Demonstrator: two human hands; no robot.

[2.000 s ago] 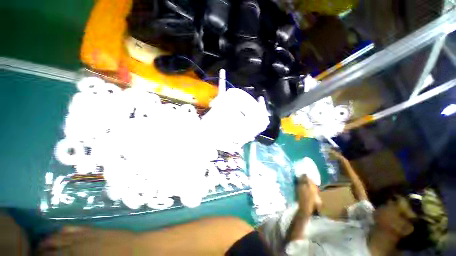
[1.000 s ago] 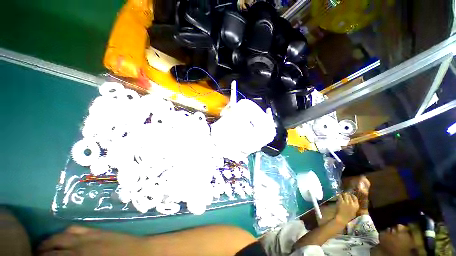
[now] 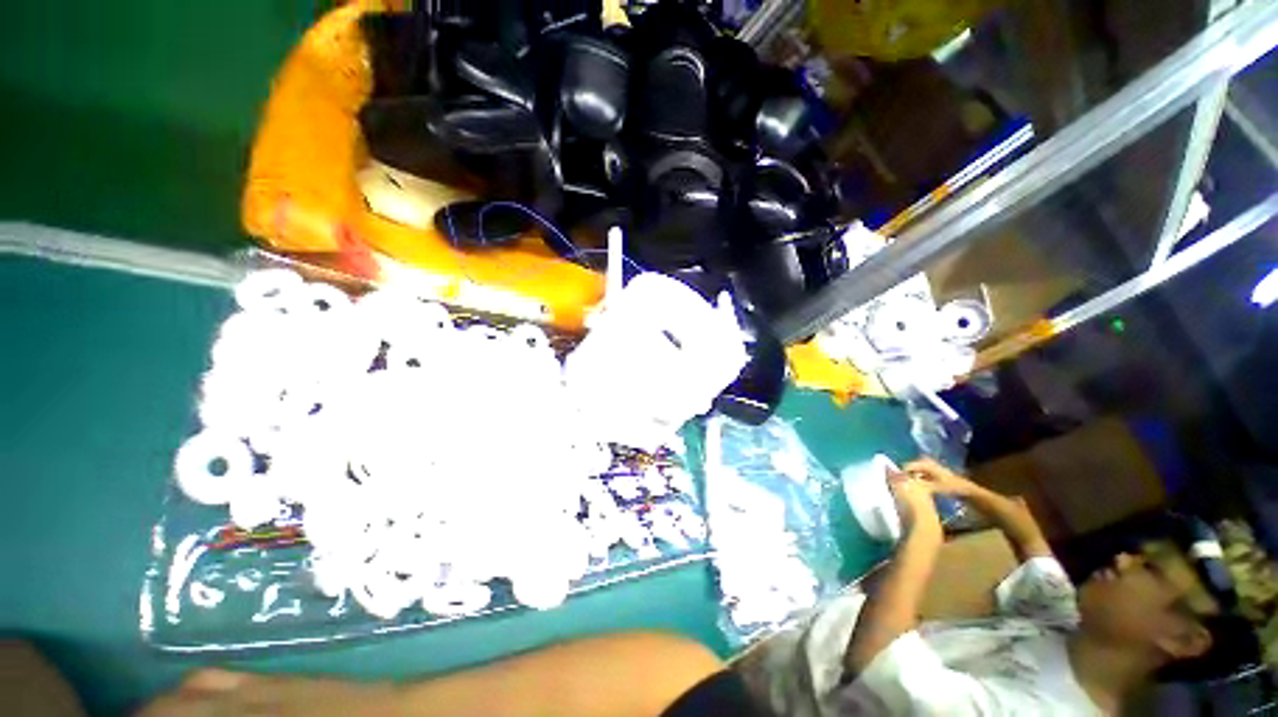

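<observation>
A large pile of small white holed rings (image 3: 449,434) lies on clear plastic on the green bench, overexposed where it is brightest. A white round housing (image 3: 652,357) with an upright stick stands at the pile's right end. My right hand (image 3: 210,692) is at the bottom left, blurred and cut off by the lower edge; its bare forearm comes from a black sleeve at the bottom centre. Its fingers and anything in them are hidden. A blurred patch of skin at the bottom left corner may be my left hand (image 3: 35,684); its fingers do not show.
Black glossy brackets (image 3: 680,105) are heaped behind orange padding (image 3: 301,154). A clear bag of white parts (image 3: 757,525) lies right of the rings. A person (image 3: 953,658) at right holds a white round part (image 3: 872,497). A metal frame bar (image 3: 1037,175) crosses the upper right.
The view has shifted slightly. The other person's hands have moved onto the white round part, which was in front of them a second ago. My right forearm sits slightly lower in the picture.
</observation>
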